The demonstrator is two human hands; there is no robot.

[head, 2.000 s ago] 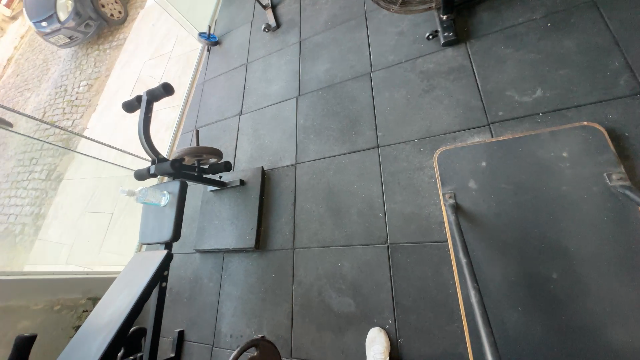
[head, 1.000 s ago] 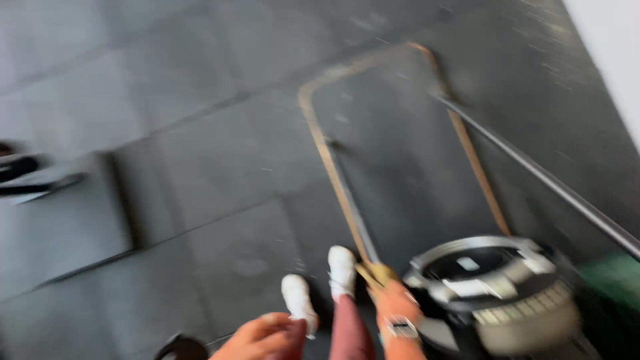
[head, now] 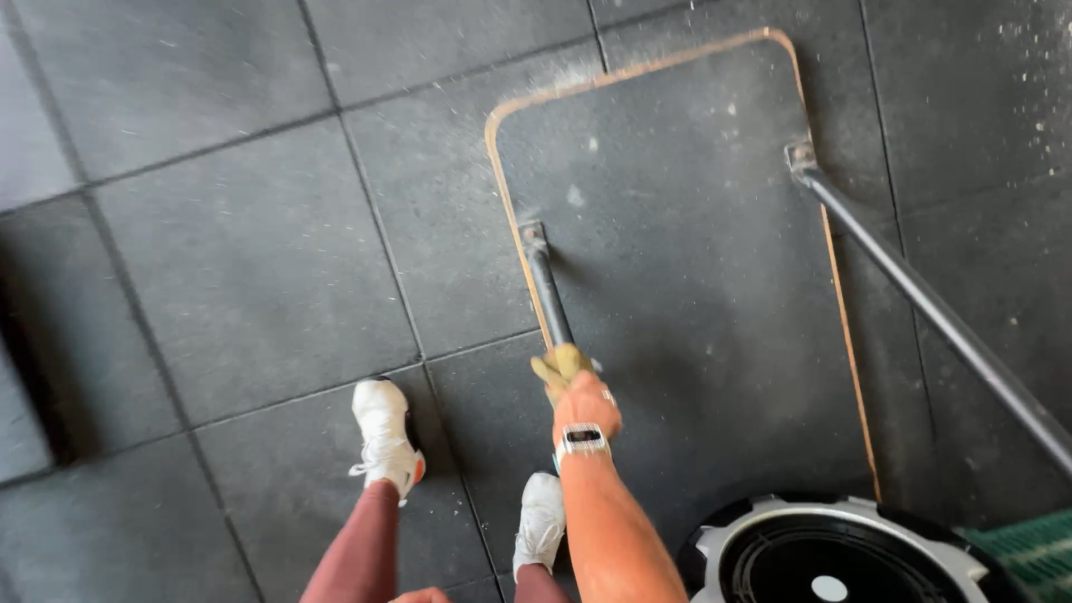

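My right hand, with a watch on its wrist, holds a yellowish cloth against a black metal tube. That tube is bolted at the left side of a black board with a wood-coloured edge. A second metal tube rises from a bracket at the board's right side. Only a small part of my left hand shows at the bottom edge; whether it holds anything is hidden.
Black rubber floor tiles surround the board, with pale specks on them. My white shoes stand left of it. A round black and silver object is at the bottom right, beside a green textured item. A raised dark slab lies at the far left.
The view has turned down from the bench and floor to the board. My right hand remains at the left tube with the cloth. My left hand has moved down, mostly out of view.
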